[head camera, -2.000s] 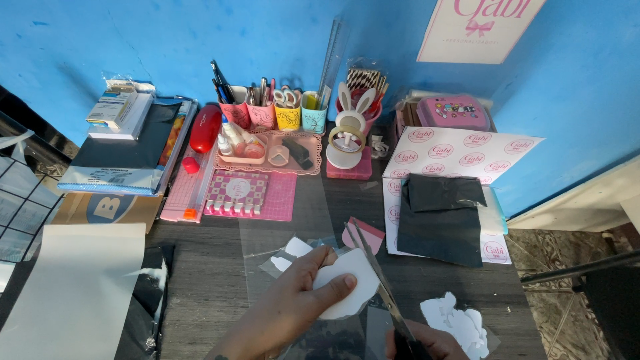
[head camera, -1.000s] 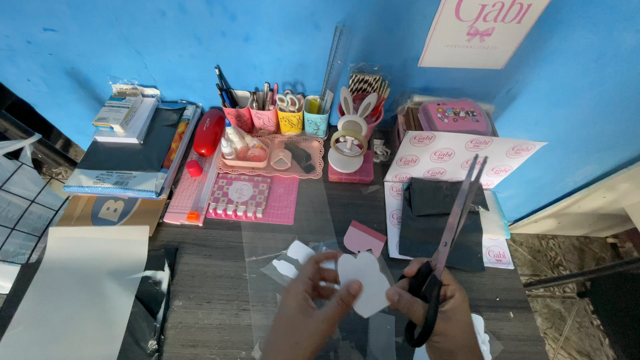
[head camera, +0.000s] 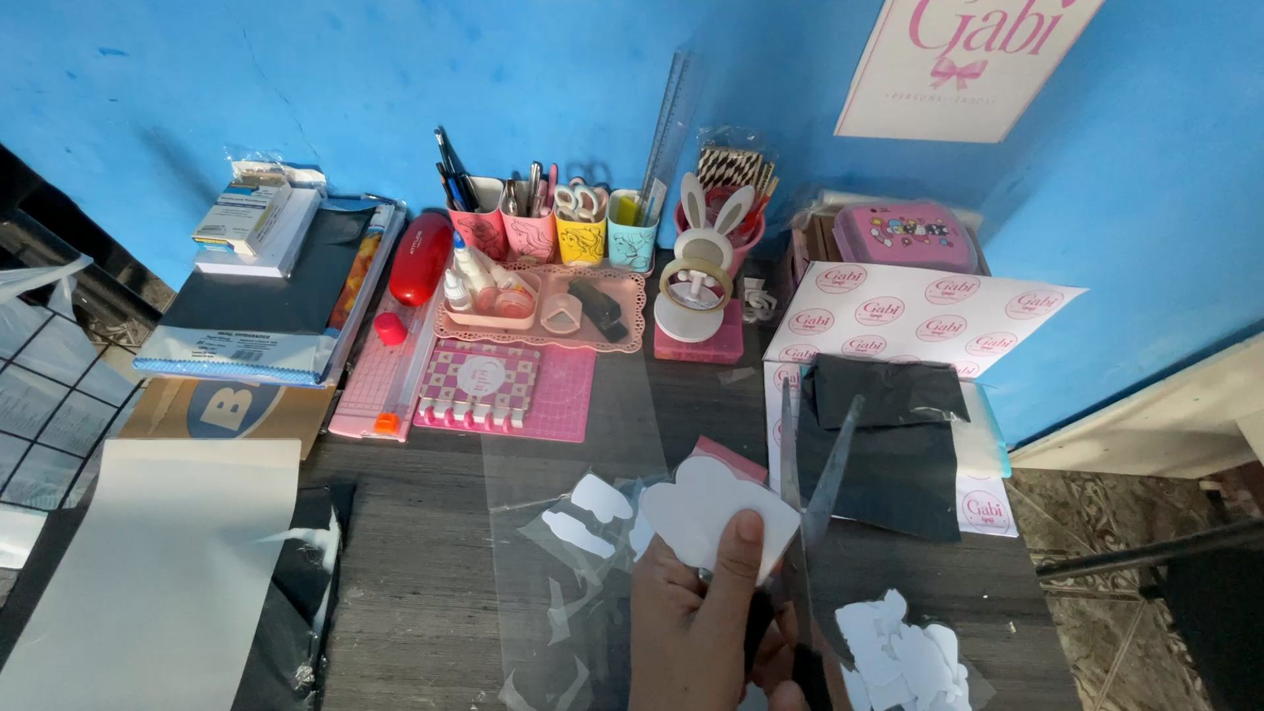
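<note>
My left hand (head camera: 691, 622) pinches a white paper cutout (head camera: 706, 509) with a scalloped, cloud-like edge, its thumb on top. Just right of it, partly hidden behind the left hand, my right hand (head camera: 780, 652) holds black-handled scissors (head camera: 834, 469). Their blades point away from me and stand apart, beside the cutout's right edge. Beneath the hands lies a clear plastic sheet (head camera: 533, 612). White paper pieces (head camera: 583, 518) rest on it at the left, and a pile of white cutouts (head camera: 904, 652) lies at the lower right. A pink paper piece (head camera: 729, 459) shows behind the cutout.
Black sheets (head camera: 879, 464) lie on patterned paper at the right. Toward the wall stand a pink tray (head camera: 632, 336) with small bottles, pen cups (head camera: 583, 237) and a rabbit-eared stand (head camera: 691, 316). A pink paper trimmer (head camera: 370, 395) and a large white sheet (head camera: 168, 553) are at the left.
The cutout has turned in my left hand and shows a scalloped edge. The scissors, upright at the right one second ago, have moved left beside the paper with their blades spread wider.
</note>
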